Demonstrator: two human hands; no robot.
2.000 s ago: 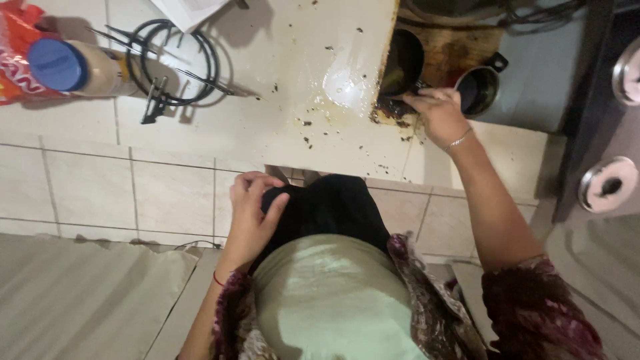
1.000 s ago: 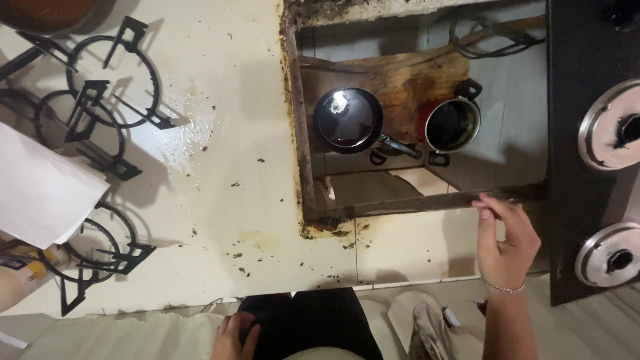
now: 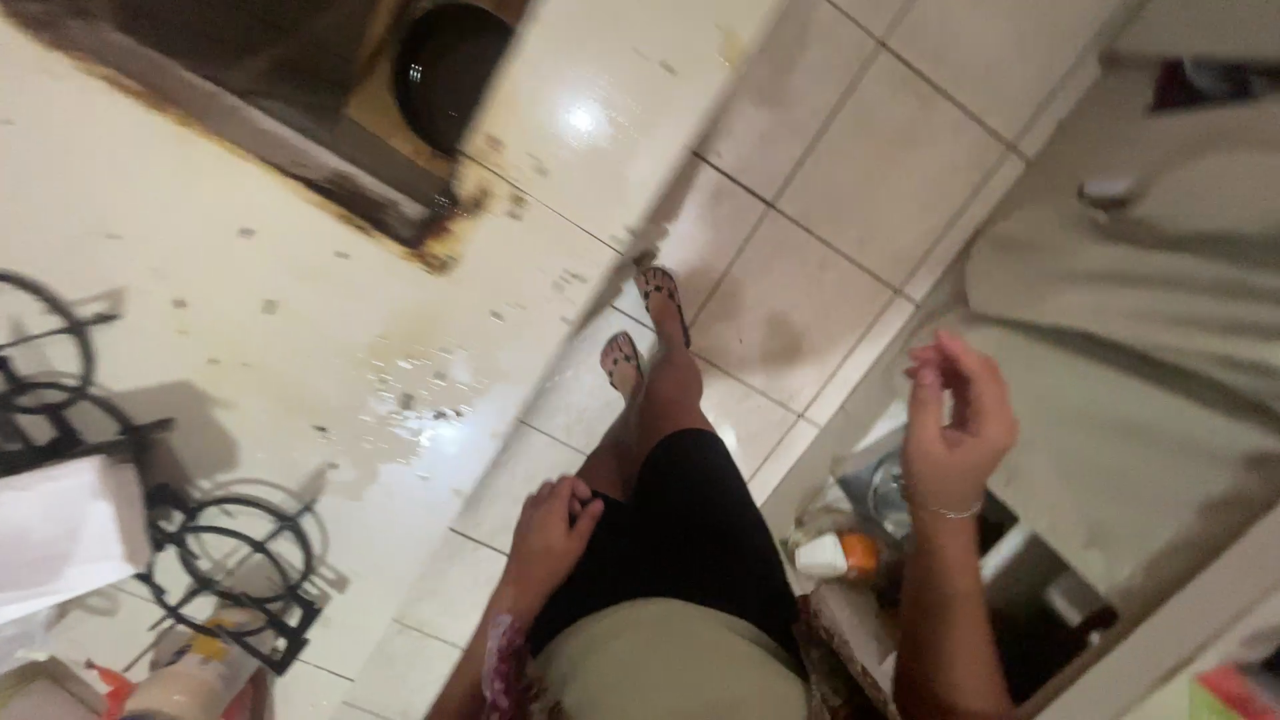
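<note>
My left hand [image 3: 550,535] rests near the hem of the black shorts with its fingers loosely bent, and I see nothing held in it. Raised at the right, my right hand [image 3: 955,420] has its fingers curled toward the thumb; nothing shows between them. Wet patches and dark crumbs lie on the pale countertop [image 3: 400,330]. Black pan supports [image 3: 245,550] stand on it at the lower left. At the upper left is the stained cutout [image 3: 300,150] in the counter, with part of a dark pan [image 3: 450,75] visible inside.
The counter edge runs diagonally beside the tiled floor [image 3: 800,270], where my sandaled feet stand. Greyish cloth [image 3: 1130,400] hangs on the right, above stored items including an orange and white container [image 3: 837,554]. White paper [image 3: 70,530] and a jar [image 3: 190,680] are at the lower left.
The view has swung widely from the counter toward the floor. My right hand, earlier at the cutout beside the pans and then at its front edge, is now away from the counter.
</note>
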